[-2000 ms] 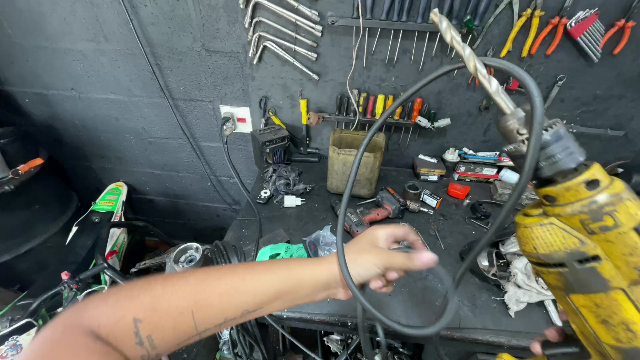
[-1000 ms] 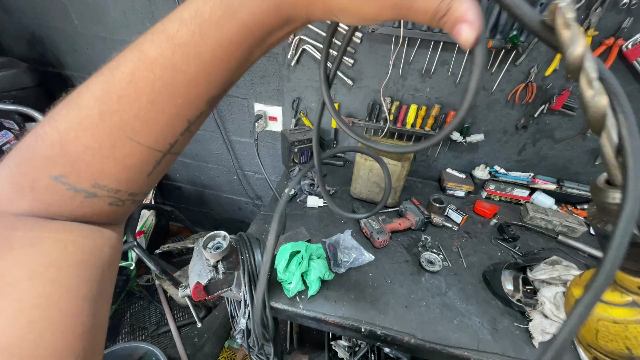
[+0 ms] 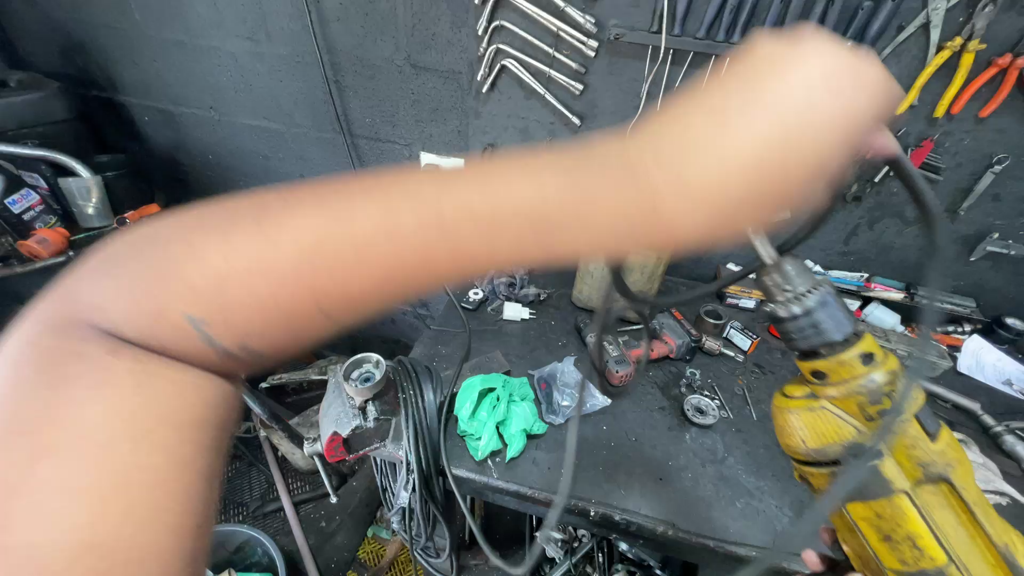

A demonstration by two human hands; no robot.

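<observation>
My left hand (image 3: 816, 104), blurred, is raised across the upper right and closed around a black power cable (image 3: 920, 192), which hangs in loops over the bench. The yellow power drill (image 3: 888, 456), worn and greasy, points up and left at the lower right. Its chuck (image 3: 804, 304) carries a drill bit whose upper part is hidden behind my left arm. Fingertips of my right hand (image 3: 824, 552) show under the drill's body; most of that hand is hidden.
On the black workbench (image 3: 656, 480) lie a green plastic bag (image 3: 498, 416), a clear bag (image 3: 566, 390), a red cordless tool (image 3: 640, 348) and small metal parts (image 3: 701, 408). A bench vise (image 3: 352, 416) with coiled cable (image 3: 420, 464) stands left. Wrenches (image 3: 536, 56) and pliers (image 3: 948, 64) hang behind.
The drill has come back further into view, with its chuck upright beside my left hand. My left hand has moved up and right since two seconds ago, with the cable in it.
</observation>
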